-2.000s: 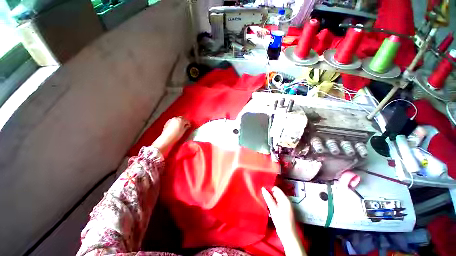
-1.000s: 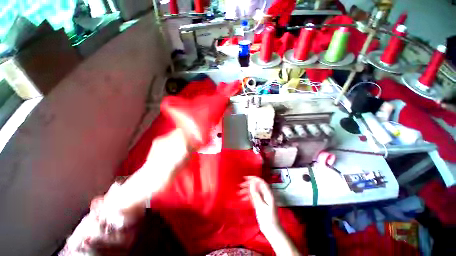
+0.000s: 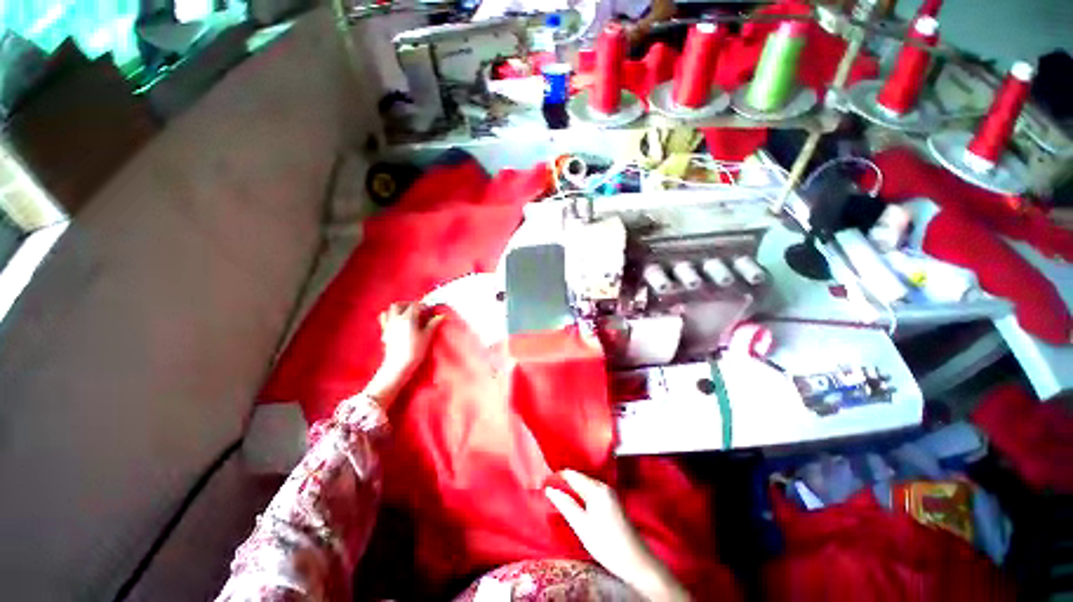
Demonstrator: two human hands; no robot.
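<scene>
A red cut piece point(image 3: 471, 412) lies over the table's front edge and my lap, its upper right part at the needle area of the overlock machine point(image 3: 600, 259). The grey-green cloth plate point(image 3: 538, 289) is just behind it. My left hand point(image 3: 407, 333) pinches the cloth's upper left edge, fingers curled. My right hand point(image 3: 588, 513) rests on the cloth near its lower right, thumb and fingers at a fold; whether it pinches the cloth or holds a tool cannot be told.
More red cloth point(image 3: 388, 253) spreads left of the machine along the wall. Red cones point(image 3: 697, 71) and a green cone point(image 3: 777, 71) stand behind. A red-and-white reel point(image 3: 750, 342) lies right of the head. A heaped red bundle point(image 3: 871, 553) is low right.
The left hand, blurred and lifting red cloth one second ago, is now lower with the cloth laid flatter. The right hand is nearer my lap. The view has shifted, moving the machine left and up.
</scene>
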